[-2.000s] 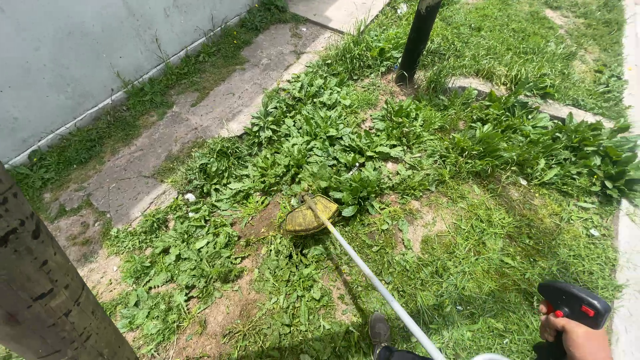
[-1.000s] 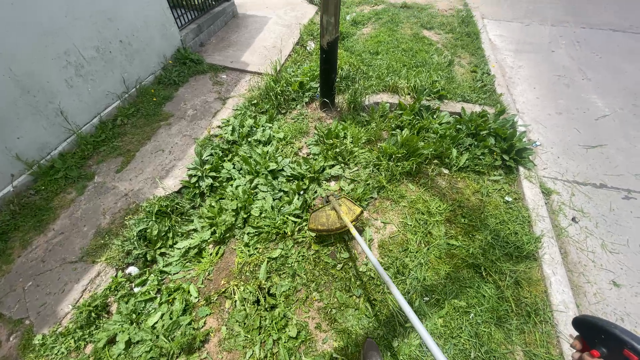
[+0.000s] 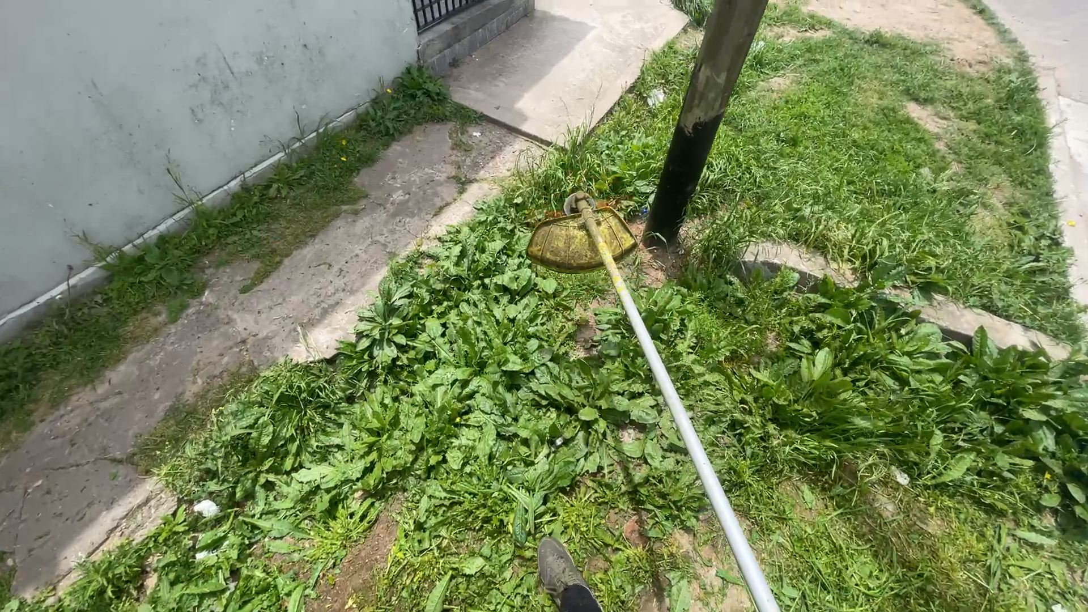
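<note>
A string trimmer's pale metal shaft (image 3: pixel 680 408) runs from the lower right edge up to its head (image 3: pixel 580 204), which sits behind a yellow, dirt-stained guard (image 3: pixel 582 242). The head is low over the weeds, just left of the dark-painted base of a wooden post (image 3: pixel 693 144). Broad-leaved weeds (image 3: pixel 476 374) spread below and left of the guard. Neither my left hand nor my right hand is in view; the part of the trimmer where it is held lies outside the frame.
My shoe (image 3: pixel 558 568) stands on the weeds at the bottom. A grey wall (image 3: pixel 195 110) and a cracked concrete strip (image 3: pixel 280 297) run along the left. Right of the post, a low concrete edge (image 3: pixel 960 319) crosses the grass. A paved slab (image 3: pixel 552 68) lies at the top.
The trimmer head has moved forward over the weeds, close to the post's base. My right hand, on the black handle with a red button in the earliest frame, has left the view.
</note>
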